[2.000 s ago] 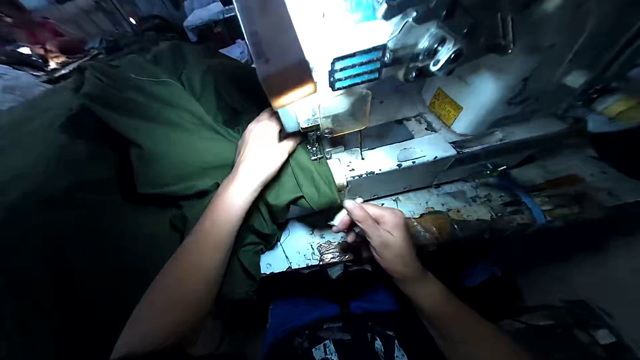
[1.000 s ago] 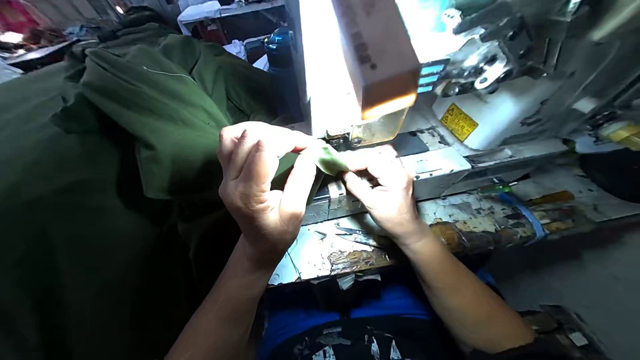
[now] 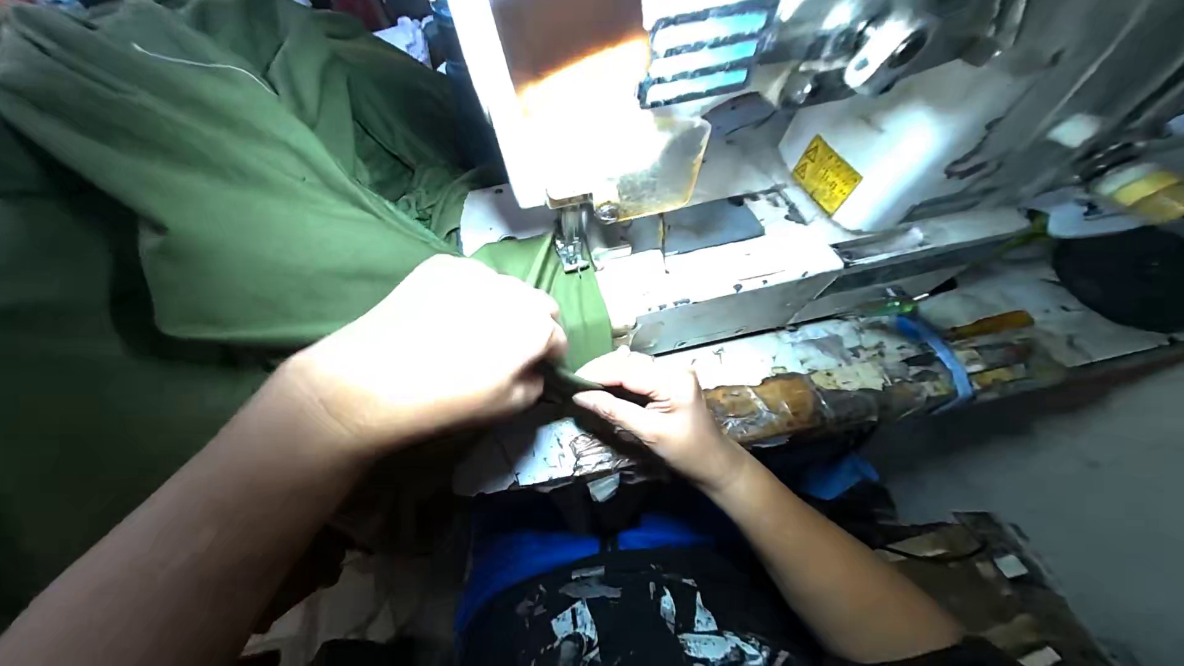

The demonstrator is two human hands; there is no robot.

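Note:
Green fabric (image 3: 268,213) spreads over the left side and runs to the presser foot (image 3: 573,254) of a sewing machine (image 3: 731,268). Part of the cloth lies at the foot; whether the foot presses on it I cannot tell. My left hand (image 3: 453,342) is closed on the fabric's near edge, just in front of the foot, its fingertips partly hidden. Close beside it on the right, my right hand (image 3: 661,402) pinches the same edge between thumb and fingers. A short dark fold of cloth stretches between both hands.
The machine's bright head and clear guard (image 3: 661,176) overhang the foot. Along the worn table edge (image 3: 546,458) runs a tape-wrapped part (image 3: 777,407) with a blue band (image 3: 939,361). A green-handled tool (image 3: 888,305) lies behind it. A black round object (image 3: 1124,277) is at far right.
The hands have come down from a small raised piece of green cloth to the fabric edge in front of the presser foot. Cloth now shows at the foot. The view has shifted closer.

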